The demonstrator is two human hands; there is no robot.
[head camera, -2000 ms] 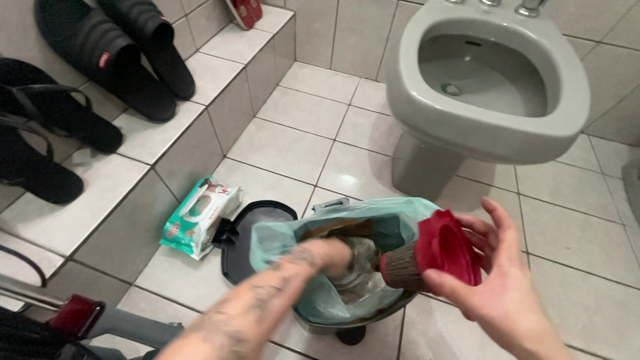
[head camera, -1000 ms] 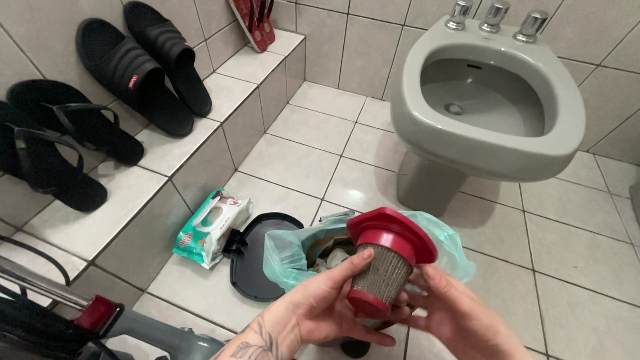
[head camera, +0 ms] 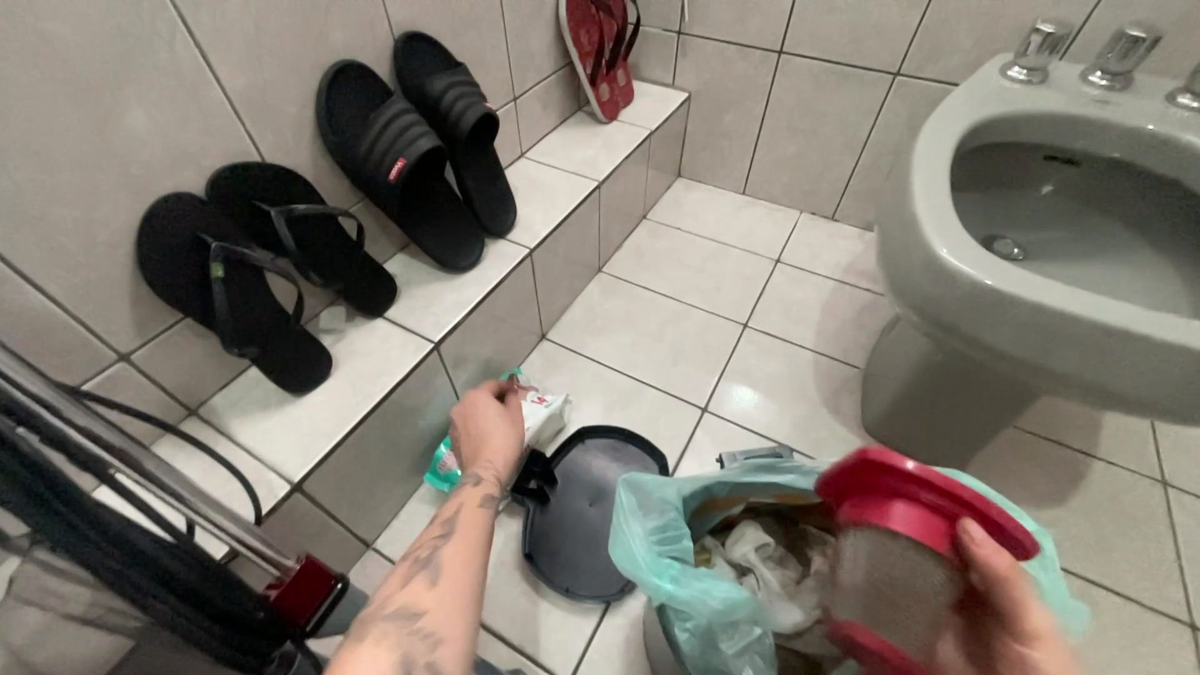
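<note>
My right hand [head camera: 1008, 609] grips a red-rimmed vacuum cleaner filter [head camera: 895, 572] with a grey, dusty mesh body, tilted above the right side of a bin. The bin is lined with a teal plastic bag [head camera: 666, 562] and holds crumpled waste [head camera: 773, 572]. My left hand [head camera: 489, 427] is over a white and green pack of wet wipes [head camera: 544, 412], its fingertips bent down at the top; whether they hold a wipe or the flap is not clear. A dark plastic lid [head camera: 600, 516] lies on the floor between the pack and the bin.
A grey bidet [head camera: 937, 309] with chrome taps [head camera: 1036, 52] stands at the right. Black slides [head camera: 403, 159], black flip-flops [head camera: 234, 281] and red flip-flops [head camera: 600, 56] lean on the wall along a tiled ledge [head camera: 487, 272]. A metal tube with a red part [head camera: 305, 586] and black cable is at lower left.
My left hand has left the filter and moved left to the wipes pack. My right hand now holds the filter alone, over the bin's right side. The view has shifted left.
</note>
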